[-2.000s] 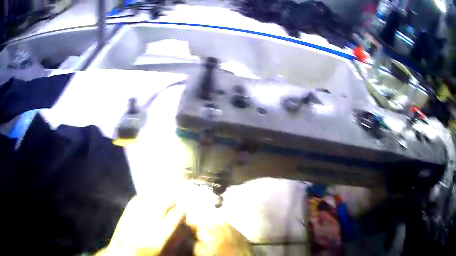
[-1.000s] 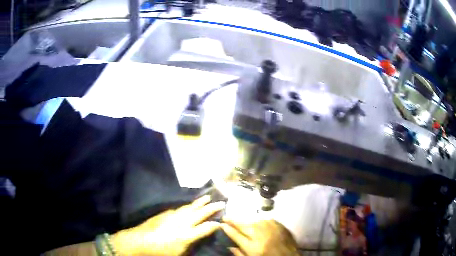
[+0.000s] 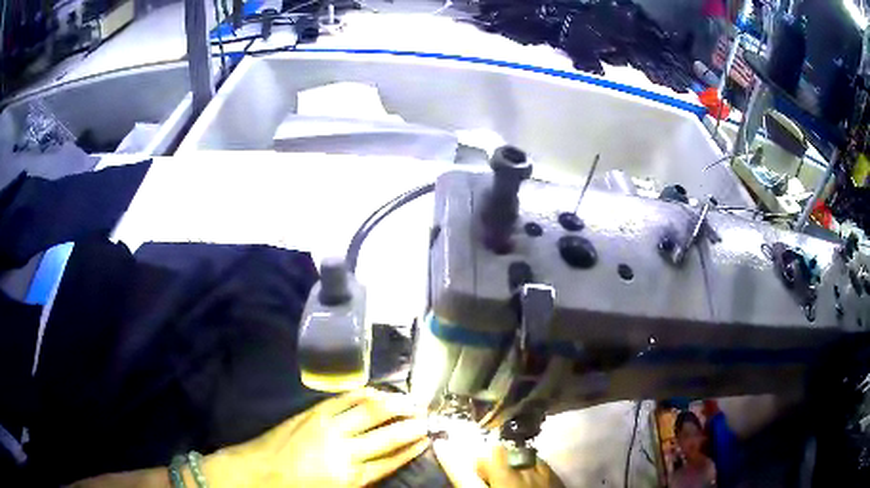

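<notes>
The sewing machine has its needle area brightly lit under the left end of its head. Dark fabric lies draped on the table left of the machine. My left hand, with a beaded bracelet, lies flat with spread fingers on dark fabric just left of the needle area. My right hand is at the bottom edge, partly cut off and partly behind the machine's parts; its fingers are near the needle area. Glare hides the fingertips. A small dark fabric end shows behind my left hand.
The work lamp stands on a bent neck left of the machine head. A phone with a lit picture stands under the machine arm. A white trough with pale sheets lies behind. A dark fabric heap is on the far table.
The view has shifted, so the machine head appears larger and closer. My left hand stays on the fabric beside the needle area. My right hand now shows lower, more hidden by the machine.
</notes>
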